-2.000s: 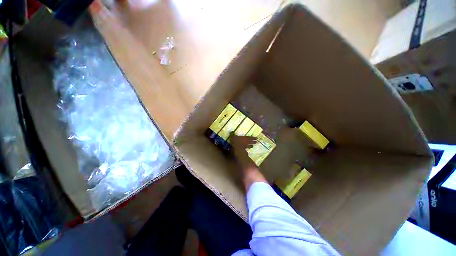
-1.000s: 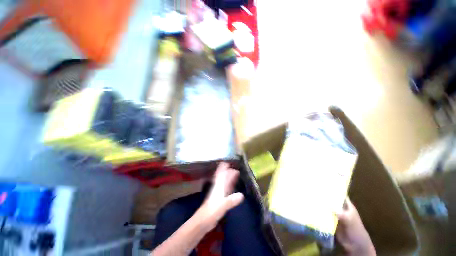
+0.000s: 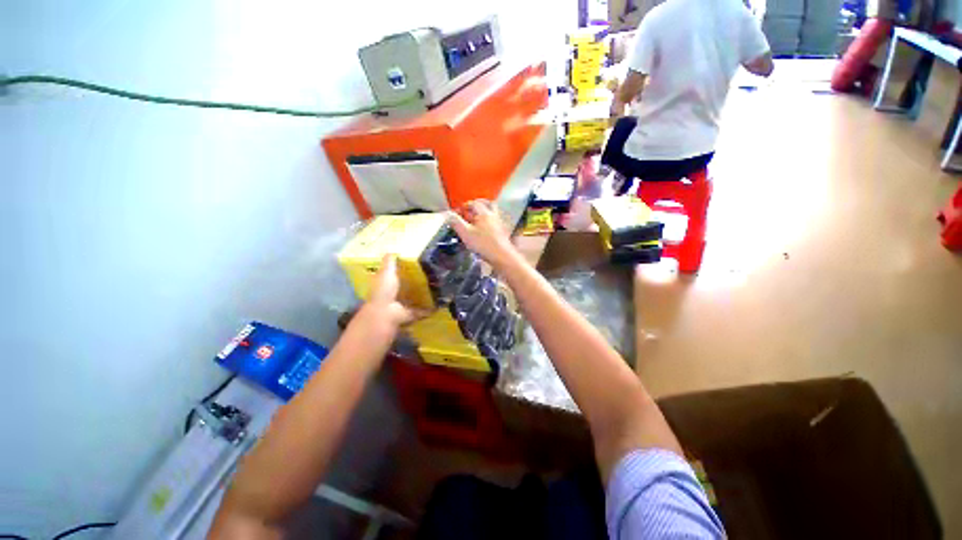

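A yellow retail box group with black ends (image 3: 396,240) is between my two hands, on top of the stack of bagged boxes (image 3: 448,343), in front of the orange machine. Loose clear film hangs around the black ends. My left hand (image 3: 388,295) is on the near yellow side, thumb up. My right hand (image 3: 480,230) is at the far right corner by the black ends, fingers curled. Whether the box rests fully on the stack is hard to tell.
The orange shrink machine (image 3: 454,137) stands behind. The sealer with its blue control box (image 3: 272,359) is at lower left. The scrap carton (image 3: 564,396) is right of the stack, the brown supply carton (image 3: 802,454) at lower right. A person (image 3: 691,84) sits on a red stool (image 3: 691,222).
The view has swung up from the supply carton to the machine. The yellow boxes, earlier over the carton in my right hand, are now at the stack between both hands.
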